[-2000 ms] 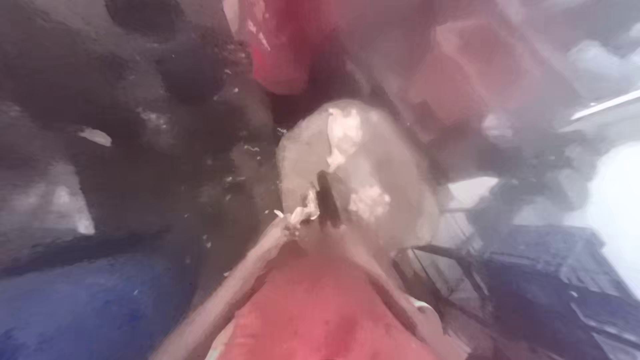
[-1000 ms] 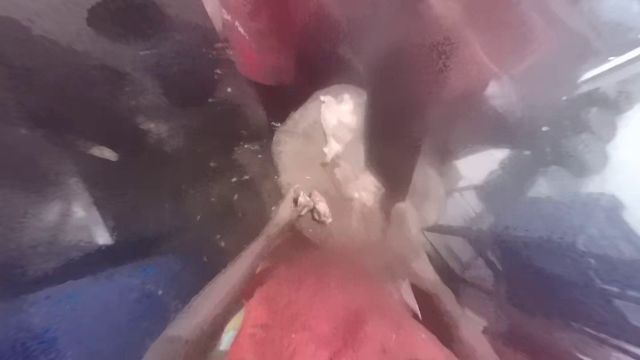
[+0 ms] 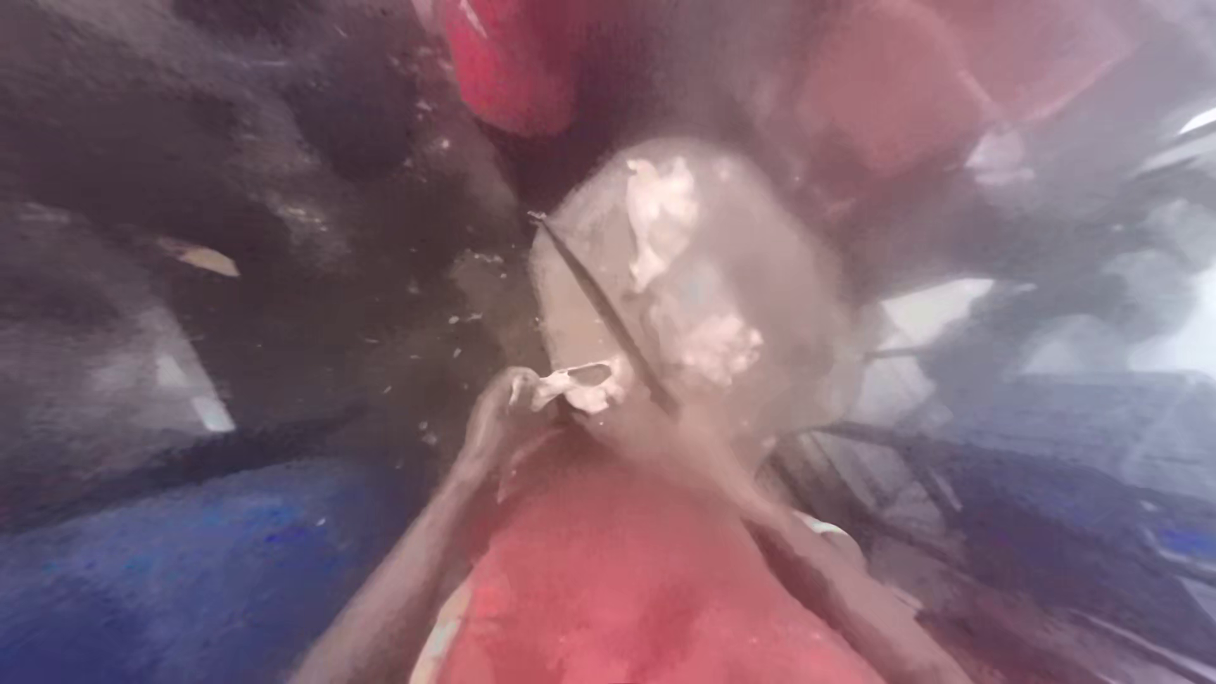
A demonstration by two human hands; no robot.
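A round, pale brown board or block [image 3: 579, 318] lies in front of me. A long dark knife blade [image 3: 603, 304] slants across it, its tip toward the upper left. My right hand [image 3: 689, 427] is closed around the blade's near end; the handle is hidden. At the near left edge, my left hand [image 3: 513, 394] grips a pale, ragged piece of what looks like meat or fat [image 3: 584, 385]. A longer pale piece [image 3: 662, 214] lies on the far part of the round surface, and a clump of pale pieces [image 3: 717, 344] rests right of the blade.
Red rounded objects, of unclear kind, stand beyond the board, one left [image 3: 518, 71] and one right [image 3: 883, 90]. A blue surface [image 3: 209, 570] spreads at lower left. Small pale scraps dot the dark ground on the left. Thin dark bars or legs [image 3: 855, 465] show at right.
My right hand has moved in from the right side of the board, where it was a second ago. The long blade now shows plainly across the board. My left hand remains at the near left edge.
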